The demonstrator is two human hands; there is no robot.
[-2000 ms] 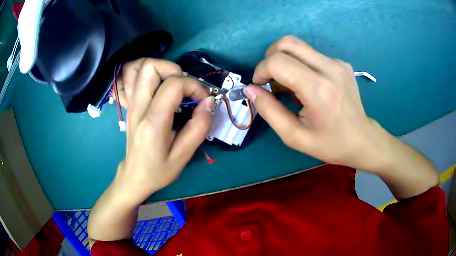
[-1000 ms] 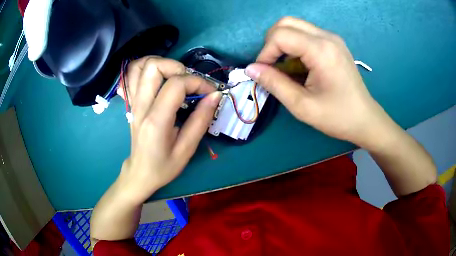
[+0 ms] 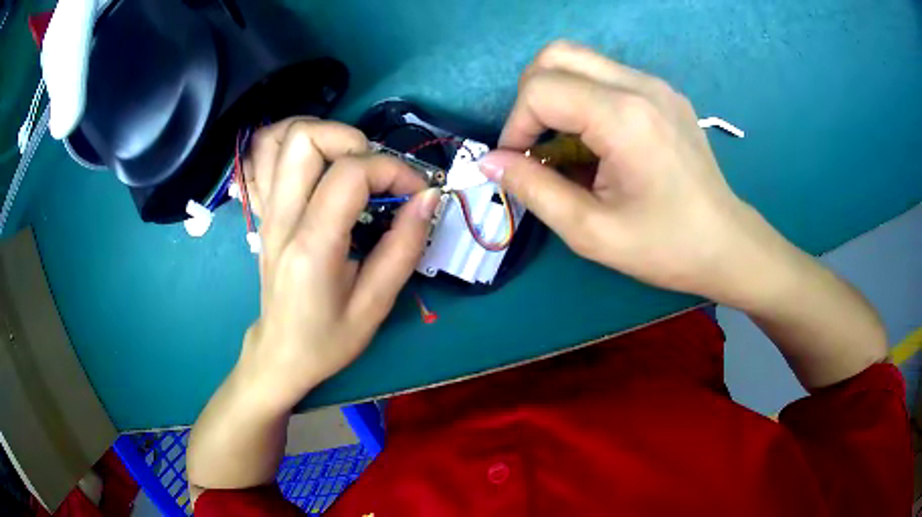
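The black front module [image 3: 505, 265] lies open on the bench, with a white plate [image 3: 463, 247] and a looped wire harness [image 3: 489, 245] inside. My left hand [image 3: 313, 232] pinches a blue wire [image 3: 388, 200] at the board's edge; its plug is hidden by the fingertips. My right hand [image 3: 617, 172] has its thumb at a small white piece [image 3: 467, 167] on the module. A yellowish tool [image 3: 568, 151] shows partly under its curled fingers; its tip is unclear. The black camera body [image 3: 152, 91] lies left, wires hanging out with white plugs [image 3: 198, 219].
A red plug [image 3: 429, 316] lies by the module's near side. A thin white piece [image 3: 722, 126] lies beyond my right hand. A white antenna [image 3: 67, 71] is on the body. A blue crate [image 3: 324, 477] is below the bench edge, and cardboard [image 3: 45, 364] stands at left.
My right hand moved away and then back towards the module, and the yellowish tool moved with it. The grey piece at its fingertips is no longer visible. My left hand keeps its pinch.
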